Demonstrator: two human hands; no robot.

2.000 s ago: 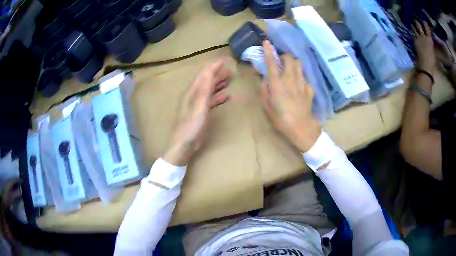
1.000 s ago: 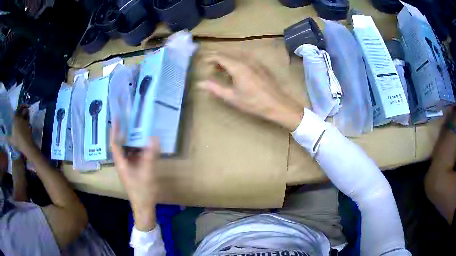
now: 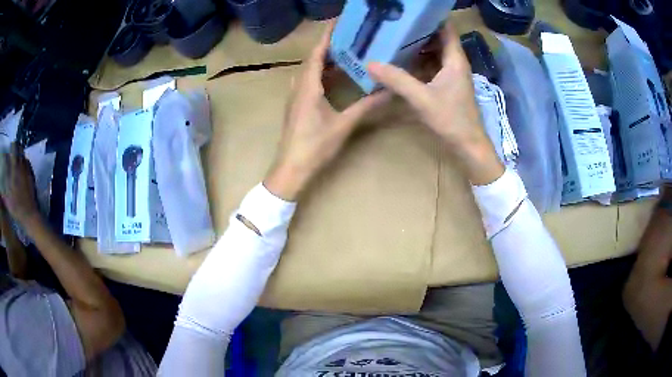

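A light blue retail box [image 3: 401,29] with a dark fan picture is held up at the top centre, tilted, its upper part cut off by the picture's edge. My left hand [image 3: 317,114] grips its left side. My right hand [image 3: 442,96] grips its right side, the thumb on the lower edge. Left of them, a frosted plastic bag [image 3: 179,177] lies beside another retail box [image 3: 133,177]. Right of my right hand lies a dark fan base [image 3: 479,55] with a coiled white cable [image 3: 495,110], partly hidden by the hand.
More retail boxes stand at the left [image 3: 77,180] and right [image 3: 578,121], with a frosted bag [image 3: 527,125] between the cable and right boxes. Dark fan bases [image 3: 265,18] line the back of the kraft paper [image 3: 354,213]. Neighbours' arms show at both sides.
The box has moved from the left group to the top centre, lifted. Both my hands are now on it. The frosted bag it overlapped is uncovered.
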